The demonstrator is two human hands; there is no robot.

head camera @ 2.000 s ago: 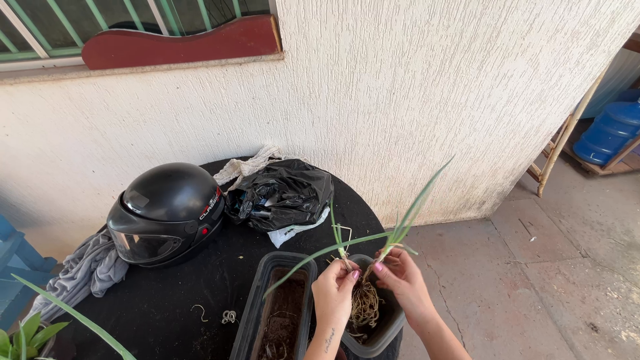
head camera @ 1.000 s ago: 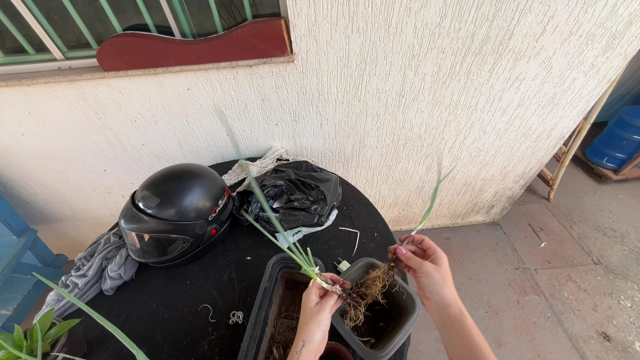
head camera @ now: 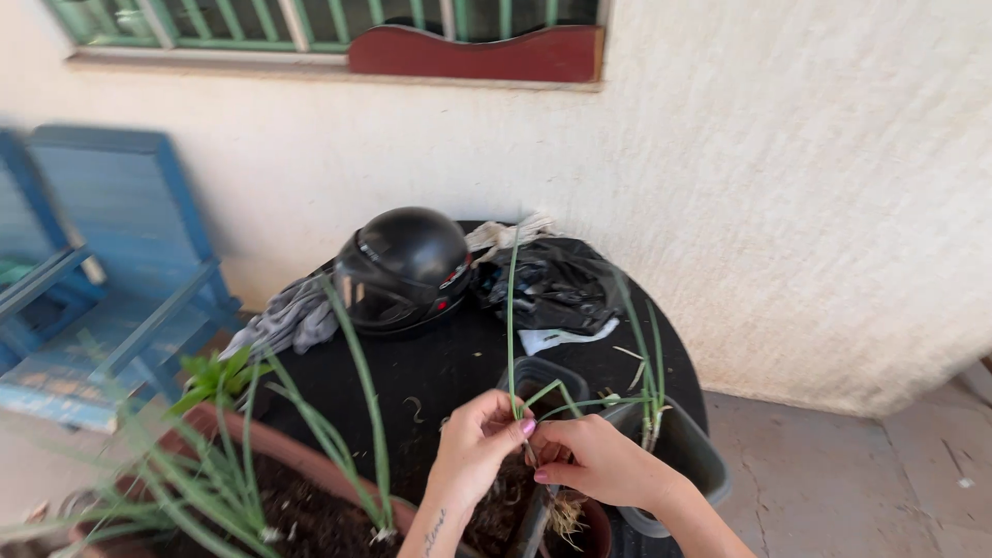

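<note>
My left hand (head camera: 482, 446) pinches the green leaves of a spring onion plant (head camera: 511, 333) between thumb and fingers. Close beside it, my right hand (head camera: 601, 461) grips the same plant lower on its stem, and its pale roots (head camera: 567, 515) dangle below. Under my hands lies a dark rectangular planter (head camera: 554, 372) with soil. Another spring onion (head camera: 655, 418) stands in the grey plastic pot (head camera: 709, 457) at the right. A brown planter (head camera: 287, 443) at the lower left holds soil and several spring onions.
A black motorcycle helmet (head camera: 411, 267), a grey cloth (head camera: 298, 314) and a black plastic bag (head camera: 550, 283) rest on the round black table (head camera: 457, 372). Behind is a textured wall (head camera: 736, 194). A blue wooden chair (head camera: 124, 232) stands left, and a leafy plant (head camera: 217, 377) grows near the brown planter.
The view has swung left. My hands, apart with a plant in each a second ago, are now together on one plant. One spring onion now stands in the grey pot.
</note>
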